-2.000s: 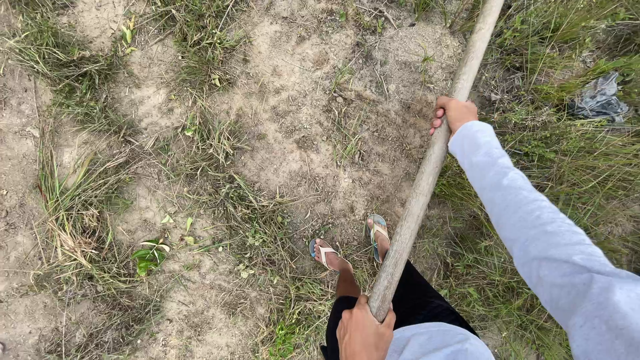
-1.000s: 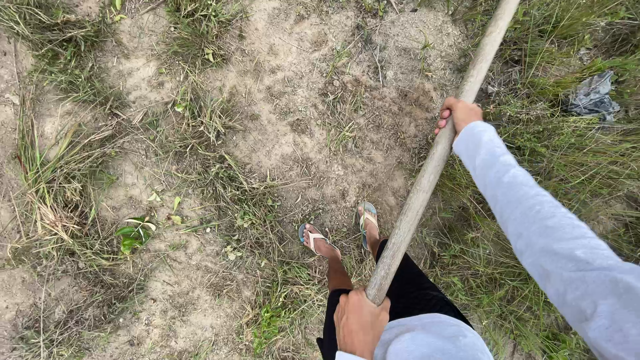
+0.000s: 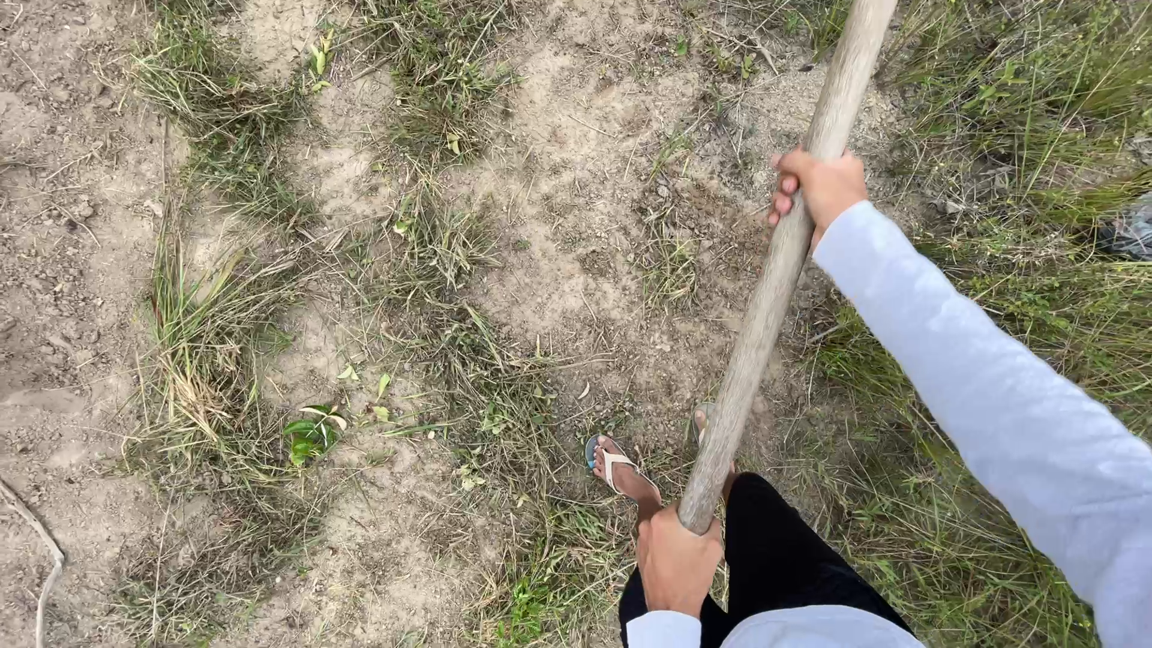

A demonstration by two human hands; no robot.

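Note:
A long, pale wooden pole runs diagonally from the top edge down toward my body, its far end out of view. My right hand grips it in the upper part of the picture, fingers wrapped around the shaft. Lower down, my left hand is closed around its near end, close to my black-clad legs. Both arms wear light sleeves. Beneath the pole are my feet in flip-flops; the pole partly hides the right one.
Dry, bare soil has cut or flattened grass clumps across it. Taller grass grows at the right, with a dark crumpled sheet-like thing at the edge. A leafy sprig and a thin pale stick or root lie left.
The view has shifted left. Against the ground, my right hand and the pole's upper part have moved left, and the pole now covers more of my right foot. Both hands keep their grip.

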